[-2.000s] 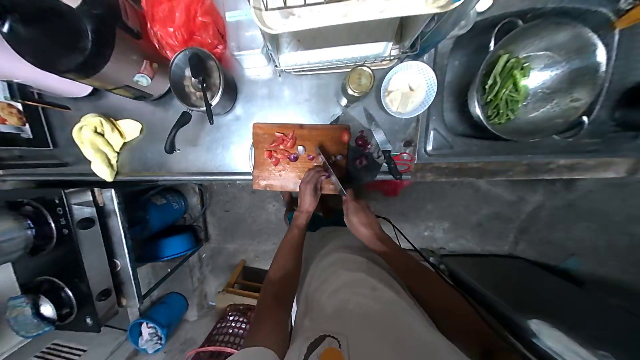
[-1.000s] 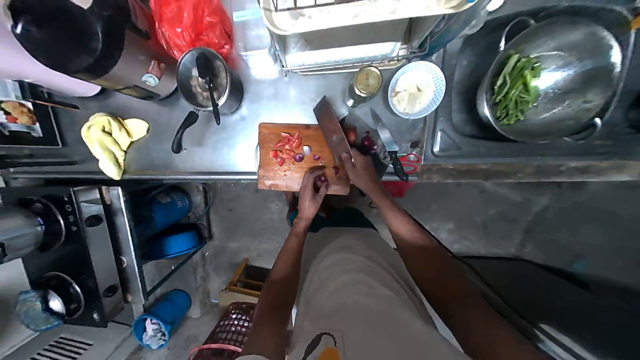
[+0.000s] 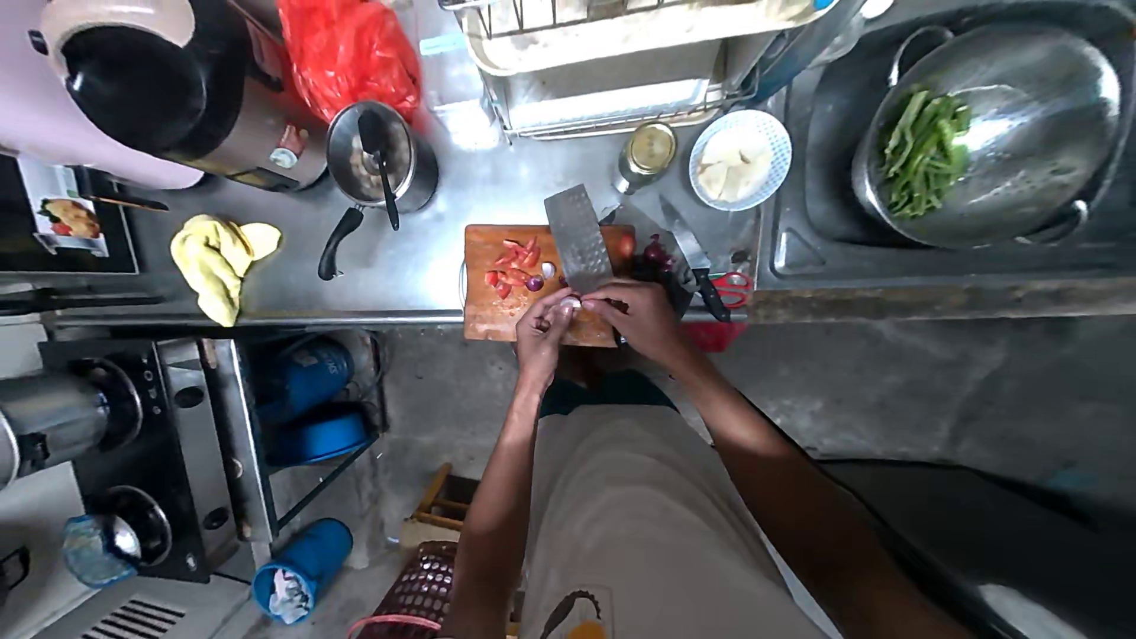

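Observation:
A wooden cutting board (image 3: 490, 311) lies at the counter's front edge, bearing cut red tomato pieces (image 3: 516, 257) and peeled shallots (image 3: 534, 283). My left hand (image 3: 541, 330) pinches a small shallot (image 3: 572, 303) over the board's near part. From the right, my right hand (image 3: 641, 312) meets it, its fingertips at the shallot, and also holds a cleaver (image 3: 578, 232) whose broad dimpled blade points away from me across the board. The cleaver's handle is hidden in that hand. Unpeeled shallots (image 3: 657, 252) sit just right of the board.
A knife (image 3: 697, 257) and red-handled scissors (image 3: 733, 289) lie right of the board. Behind are a glass jar (image 3: 649, 153) and a bowl of white pieces (image 3: 740, 160). A saucepan (image 3: 426, 182) and yellow cloth (image 3: 213, 271) are left. The sink holds a metal basin of greens (image 3: 1047, 160).
The cleaver was angled down toward me at the board two seconds ago; its blade now points away. My hands have come together at the shallot.

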